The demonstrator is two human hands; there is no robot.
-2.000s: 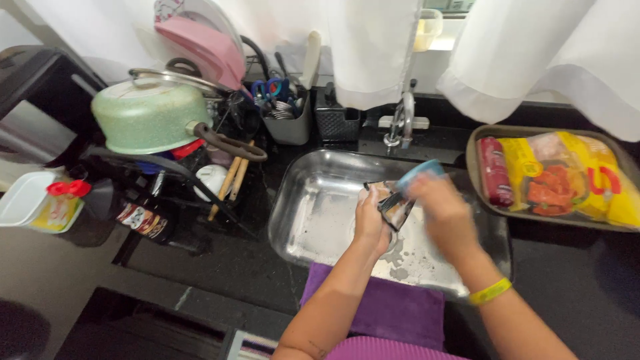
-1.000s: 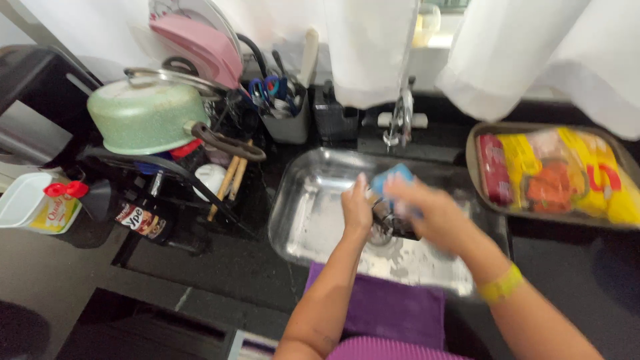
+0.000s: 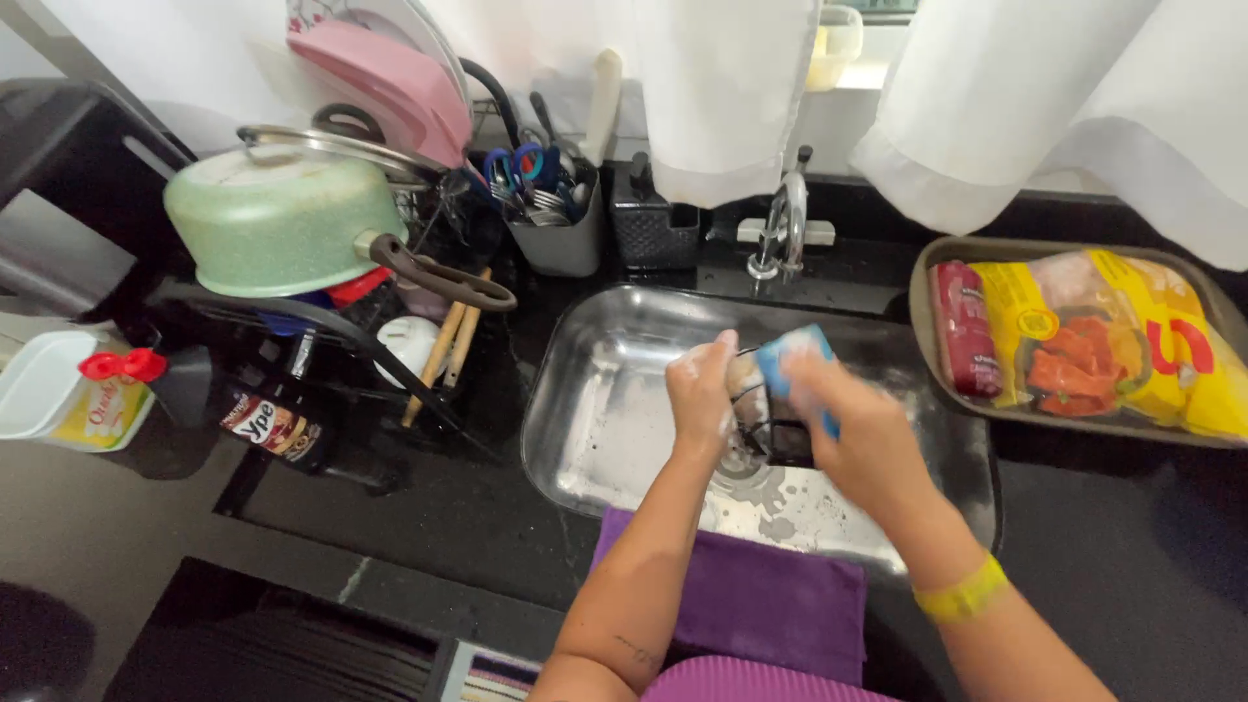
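Over the stainless steel sink [image 3: 624, 429], my left hand [image 3: 704, 395] grips a small dark object with black bars or edges [image 3: 788, 439]; soap suds show on the fingers. What the object is, I cannot tell. My right hand [image 3: 853, 419], somewhat blurred, holds a blue sponge [image 3: 795, 351] with foam on it against the object's upper part. The drain [image 3: 743, 463] lies beneath, partly hidden by the object and my left wrist. Behind the sink stands a chrome faucet [image 3: 792, 219]; no water is seen running from it.
Left: a green pot [image 3: 283, 219] on a dish rack [image 3: 341, 331], a cutlery holder [image 3: 561, 239], a dark detergent bottle [image 3: 278, 429] and a plastic tub [image 3: 49, 390]. Right: a baking pan [image 3: 926, 336] with a yellow food package [image 3: 1111, 341] and red tube [image 3: 965, 327]. A purple cloth [image 3: 770, 604] hangs at the front.
The dark object and sponge have shifted about between my hands, and the object is tilted differently than two seconds ago. Both hands have kept their hold over the sink.
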